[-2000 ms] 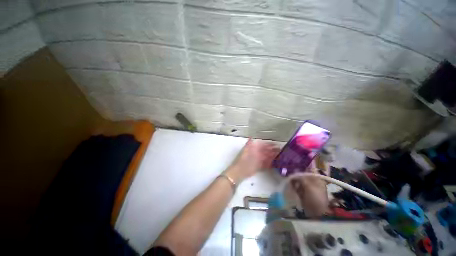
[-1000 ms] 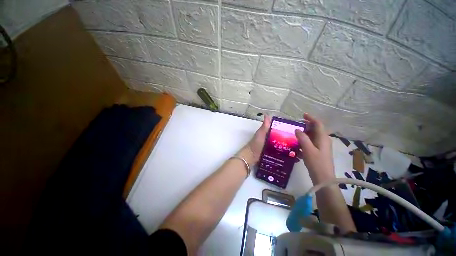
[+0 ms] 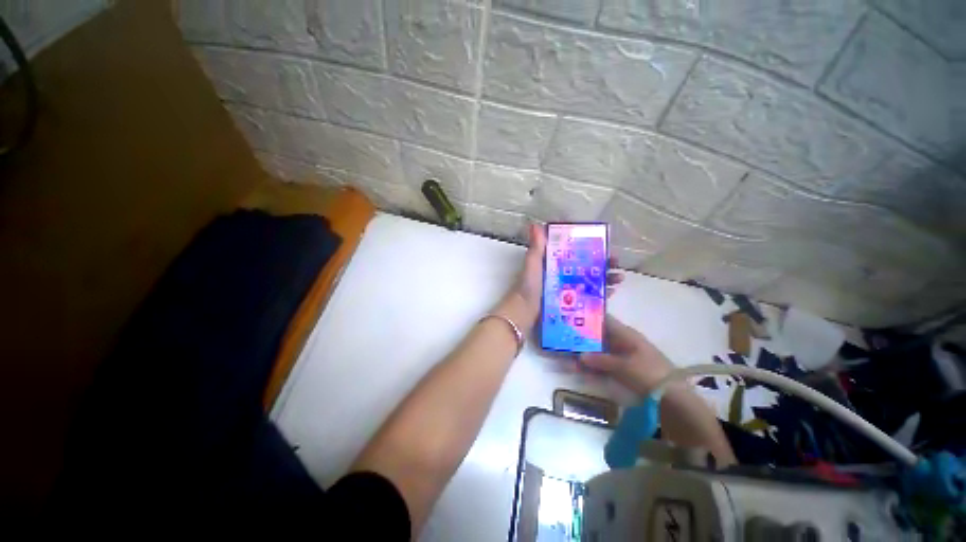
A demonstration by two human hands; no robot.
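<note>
A smartphone (image 3: 574, 288) with a bright pink-blue screen of small icons is held upright above the far part of the white table. My left hand (image 3: 530, 284) grips its left edge, with fingertips also showing at its right edge. A thin bracelet is on my left wrist. My right hand (image 3: 627, 358) is at the phone's lower right corner, thumb or finger near the bottom edge. Whether it touches the phone is not clear. The right forearm is partly hidden behind the machine's cable.
Navy cloth (image 3: 201, 328) is heaped at left over an orange item (image 3: 350, 218), beside brown cardboard (image 3: 106, 159). A green-handled tool (image 3: 441, 203) lies at the wall edge. The sewing machine (image 3: 678, 508) is at the bottom. Dark scraps (image 3: 805, 408) lie at right.
The phone has moved slightly left and up, and its screen changed from a dark red page to icons. My right hand has moved from the phone's upper right side down to its lower corner.
</note>
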